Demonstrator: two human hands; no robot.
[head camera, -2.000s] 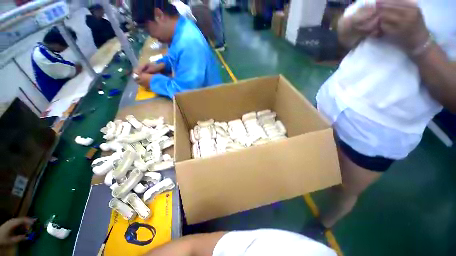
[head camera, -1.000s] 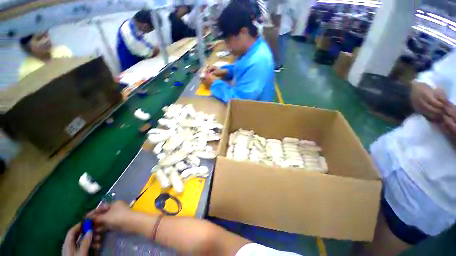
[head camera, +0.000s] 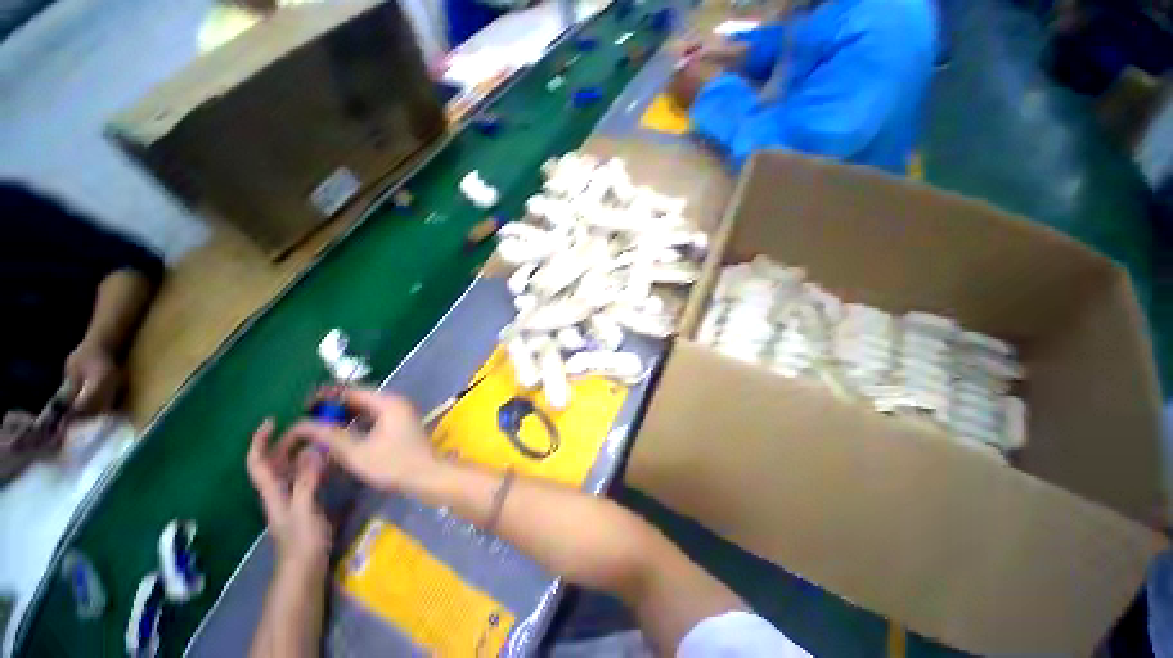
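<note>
My right hand (head camera: 383, 444) reaches in from the lower right and holds a small blue part (head camera: 332, 413) at its fingertips over the bench edge beside the green belt. My left hand (head camera: 296, 495) is just left of it, fingers curved up close to the right hand's fingers. Blur hides whether the left hand also grips something. A white shell (head camera: 342, 355) lies on the belt just beyond the hands. White units with blue inside (head camera: 180, 560) lie on the belt at the lower left.
A pile of white shells (head camera: 579, 264) lies on the bench ahead. An open carton (head camera: 888, 501) with shells in rows stands at the right. Another carton (head camera: 290, 129) stands across the belt (head camera: 277, 334). A person's hands show at the left edge, and a blue-sleeved person works ahead.
The view has turned left and down, so pile and carton sit further right. Both hands show more fully and the blue part is now at the right fingertips. Units at the lower left have come into view.
</note>
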